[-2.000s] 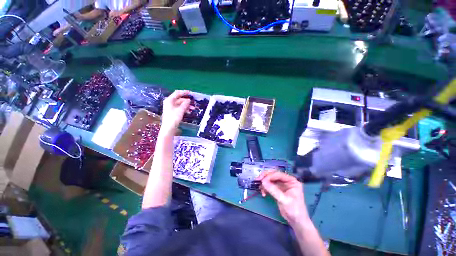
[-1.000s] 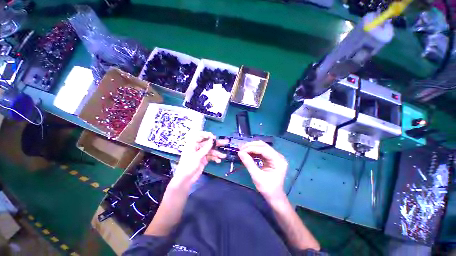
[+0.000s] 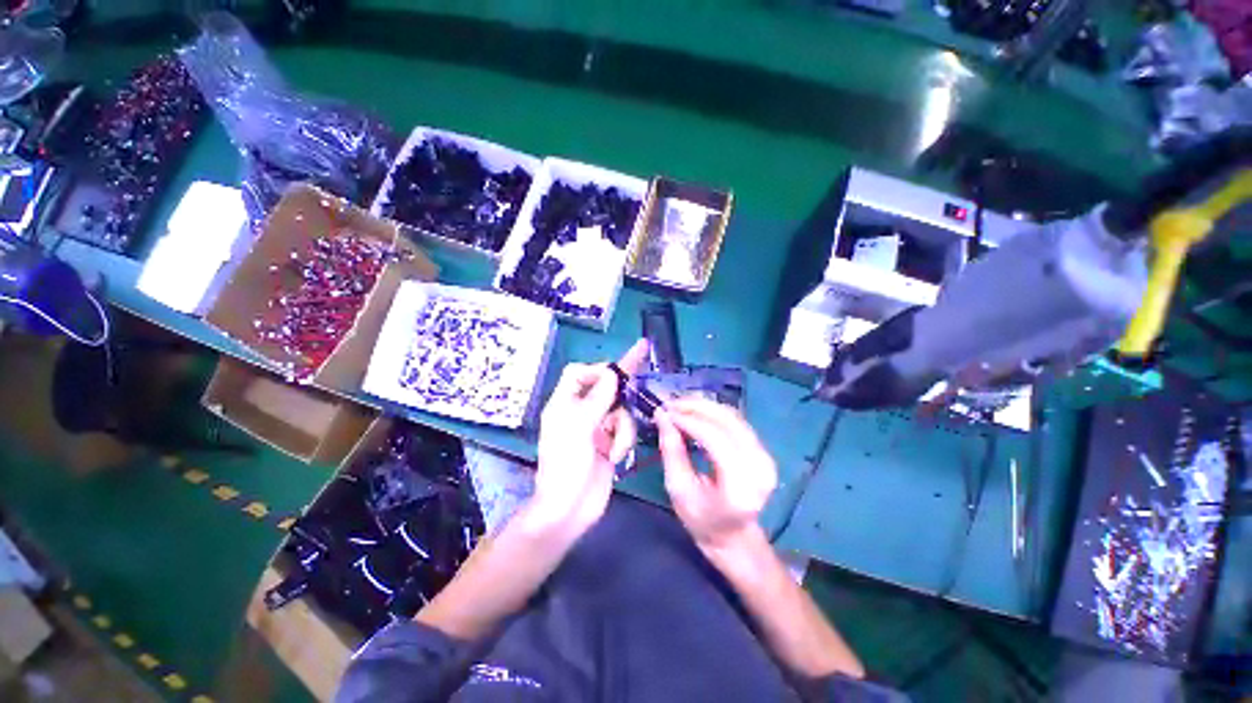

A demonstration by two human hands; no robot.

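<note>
My left hand (image 3: pixel 582 433) holds a small black plastic part (image 3: pixel 634 396) just in front of the fixture. My right hand (image 3: pixel 717 464) touches the same part with its fingertips from the right. The part is small and its details are blurred. The fixture (image 3: pixel 714 387) lies on the bench behind my hands, partly hidden by them, with its black arm (image 3: pixel 662 337) pointing away from me. The grey electric screwdriver (image 3: pixel 982 313) hangs to the right on a yellow-and-black support, its tip pointing left.
A white box of slivers (image 3: pixel 460 353), a carton of red and silver pieces (image 3: pixel 319 291), two boxes of black parts (image 3: pixel 460 191) and a narrow box (image 3: pixel 680 236) stand left and behind. Screw feeders (image 3: pixel 893 234) stand right. A carton of black units (image 3: pixel 371 536) is lower left.
My left hand has come from the back box of black parts to the fixture. Both hands now hold the black part up together. The screwdriver swung left and up, then back right.
</note>
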